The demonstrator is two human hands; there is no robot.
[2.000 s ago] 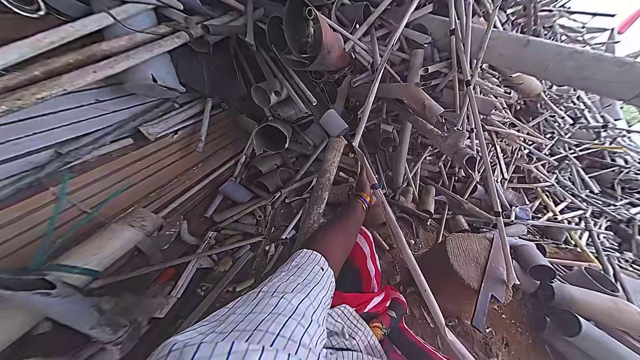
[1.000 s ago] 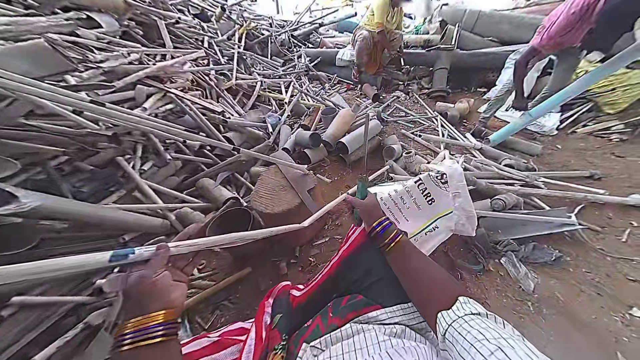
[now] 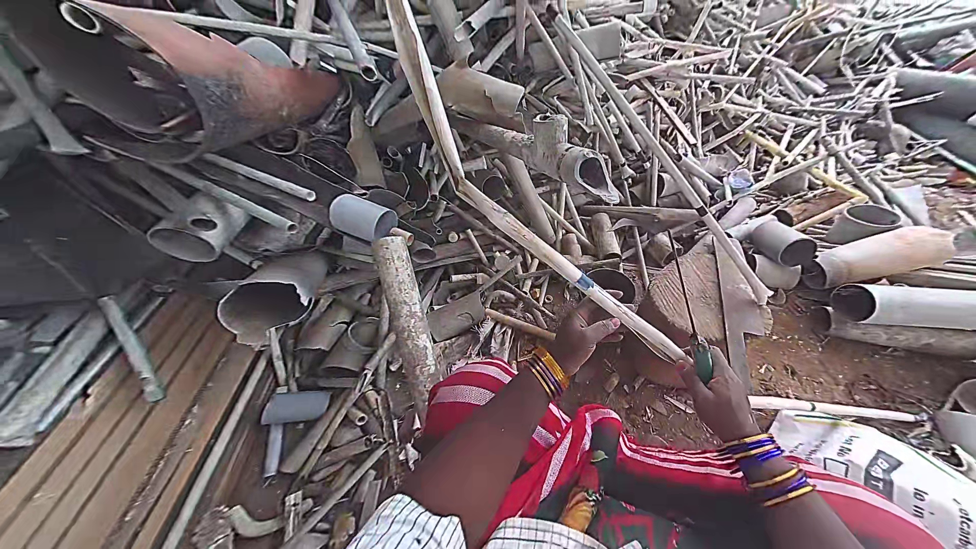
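My left hand (image 3: pixel 583 335) lies under and against a long, pale, bent plastic pipe (image 3: pixel 526 236), just below its blue tape band; the thumb is raised along it. My right hand (image 3: pixel 717 393) is closed on the green handle of a thin-bladed tool (image 3: pixel 701 362), its dark narrow blade pointing up. The pipe's lower, split end meets the fingers of my right hand. From there the pipe runs up and left, with a sharp kink midway.
Scrap pipes (image 3: pixel 595 171) are heaped ahead. A cut log (image 3: pixel 698 293) with a flat metal piece (image 3: pixel 733 305) on it stands just beyond my right hand. Brown planks (image 3: pixel 130 427) lie at left, a printed white sack (image 3: pixel 877 473) at lower right, and wider pipes (image 3: pixel 915 305) at right.
The view has swung back left to the heap. The pipe, which ran sideways across my lap, now points up and away. My left hand has moved closer to my right hand.
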